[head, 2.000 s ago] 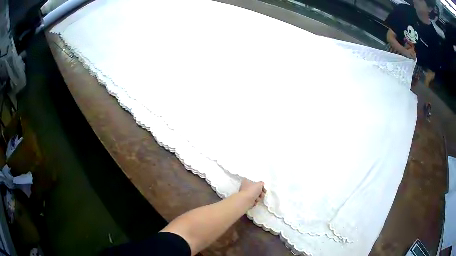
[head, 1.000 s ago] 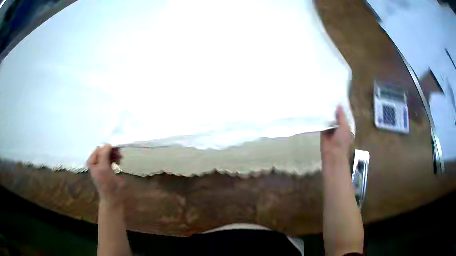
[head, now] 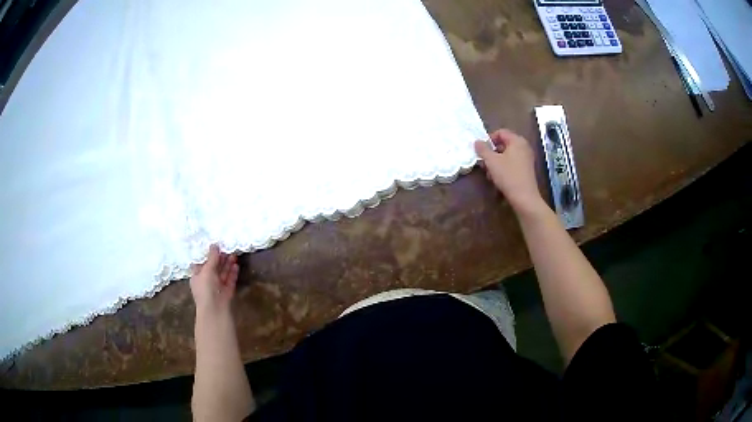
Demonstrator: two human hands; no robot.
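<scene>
The white fabric lay (head: 305,99) covers the left and middle of the brown table. Its scalloped edge (head: 354,208) runs along the side nearest me, with several edges lying close over each other. My left hand (head: 216,276) holds the scalloped edge at the lower middle, fingertips on the fabric. My right hand (head: 505,161) pinches the fabric's near right corner between thumb and fingers. The fabric lies mostly flat, with faint creases at the left.
A silver metal weight (head: 560,169) lies just right of my right hand. A calculator (head: 580,31) is at the upper right. White papers (head: 688,41) lie at the table's right. The brown table's edge (head: 614,218) curves below. A yellow-brown carton (head: 697,350) is on the floor.
The top layer's edge, lifted and held by both hands a second ago, now lies down along the edge beneath. Both hands have come to the table-level edge, and the far person is out of view.
</scene>
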